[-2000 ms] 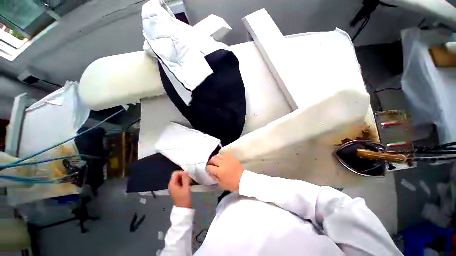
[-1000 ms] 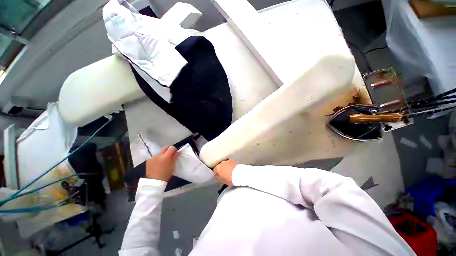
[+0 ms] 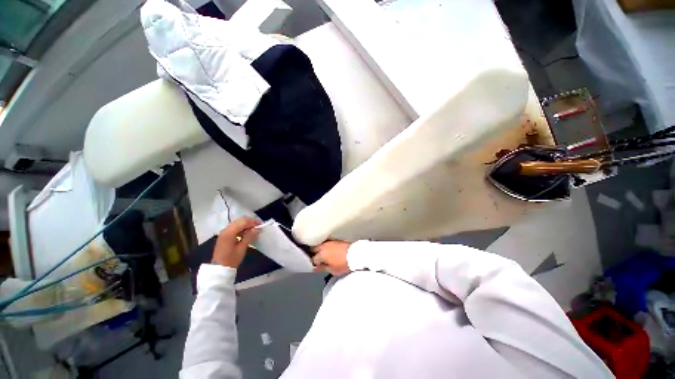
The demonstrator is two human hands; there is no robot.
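A white lining sleeve (image 3: 281, 247) is stretched between my hands at the near left end of the cream sleeve board (image 3: 414, 159). My left hand (image 3: 234, 238) pinches its left end. My right hand (image 3: 330, 257) holds its right end close to the board's tip; the fingertips are partly hidden. A dark navy piece (image 3: 255, 264) lies under and behind the white cloth. The steam iron (image 3: 534, 174) rests at the right of the board, touched by neither hand.
The garment body, with a dark part (image 3: 300, 122) and a white quilted part (image 3: 203, 63), is heaped behind the board. A long white block (image 3: 370, 59) lies behind. Another padded arm (image 3: 140, 133) is at left. The iron rest (image 3: 577, 126) is at right, a red bin (image 3: 610, 340) below.
The view has turned and shifted. My left hand has moved left and up from near my right hand, and the white cloth is now drawn out between them. The iron stays in place.
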